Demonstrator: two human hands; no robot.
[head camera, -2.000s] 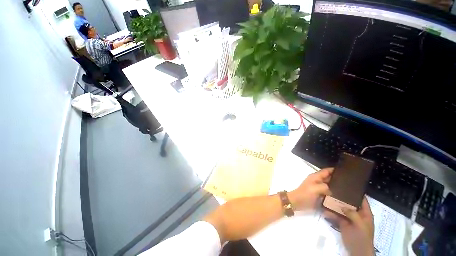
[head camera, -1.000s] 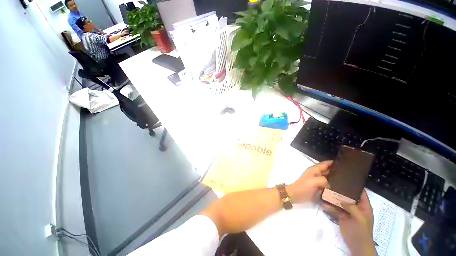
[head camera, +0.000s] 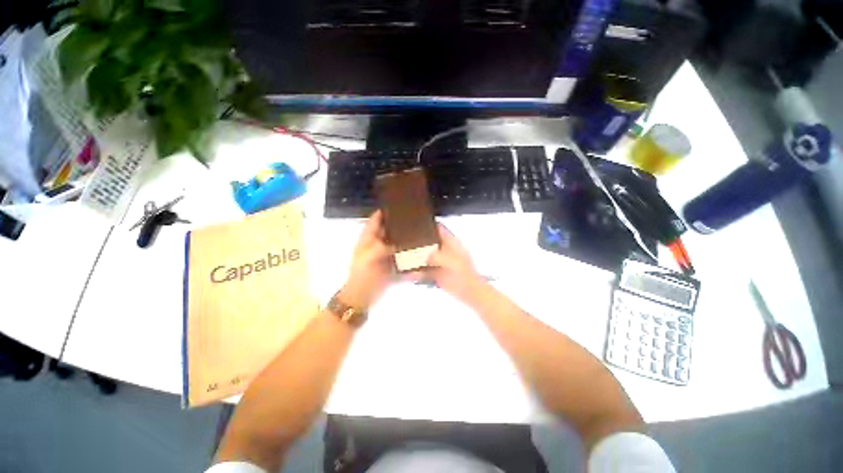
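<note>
A smartphone (head camera: 407, 208) with a dark screen and a pale band at its lower end is held upright in both hands in front of the keyboard (head camera: 471, 180). My left hand (head camera: 372, 254) grips its left edge; a watch is on that wrist. My right hand (head camera: 451, 261) holds its lower right side. The fingers behind the phone are hidden. A tan kraft notebook (head camera: 250, 305) printed "Capable" lies left of my left forearm.
Behind are a monitor (head camera: 407, 60) and a leafy plant (head camera: 157, 69). At left are keys (head camera: 159, 224) and a blue tape dispenser (head camera: 268, 187). At right are a calculator (head camera: 653, 323), mouse pad (head camera: 582, 217), scissors (head camera: 781, 346), blue bottle (head camera: 753, 191) and yellow roll (head camera: 660, 149).
The view has swung right from the aisle and coworkers to the desk straight ahead. The calculator, scissors and bottle have come into view. Both hands still hold the phone.
</note>
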